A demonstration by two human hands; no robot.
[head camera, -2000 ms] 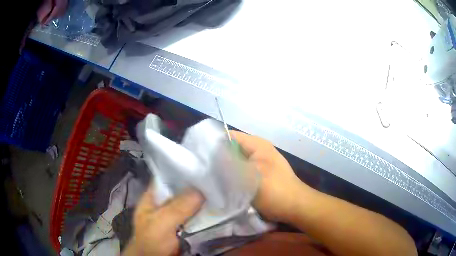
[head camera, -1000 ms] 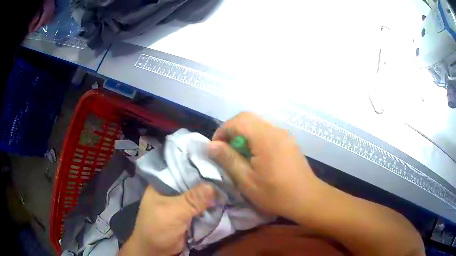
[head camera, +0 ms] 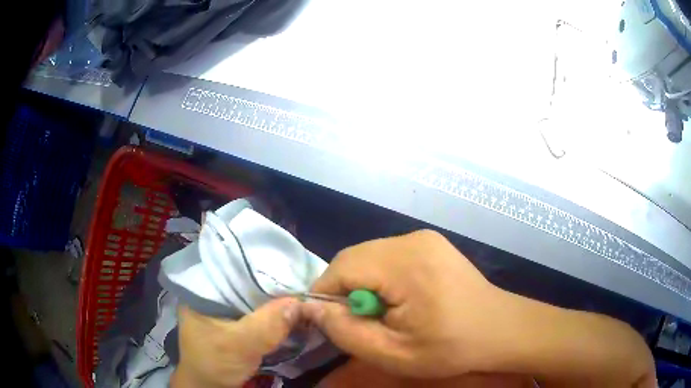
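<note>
A pale garment piece (head camera: 265, 246) with dark seam lines is bunched between my hands, in front of the table edge. My left hand (head camera: 227, 341) grips it from below left, thumb on the seam. My right hand (head camera: 424, 303) holds an awl (head camera: 367, 303) by its green handle. The thin metal spike points left to the seam by my left thumb. My right fingertips also pinch the cloth there, close to my left thumb. The spike's very tip is hidden at the cloth and fingers.
A red basket (head camera: 95, 273) with grey and white pieces is below left. A blue crate (head camera: 38, 182) stands at far left. A dark grey heap (head camera: 167, 30) lies on the white table (head camera: 257, 151). A sewing machine (head camera: 655, 45) is at upper right, with a loose thread (head camera: 554, 76) nearby.
My right hand has moved down beside my left thumb, with the awl turned so its spike points left at the seam. The cloth is opened with its seam lines showing. The view has shifted slightly.
</note>
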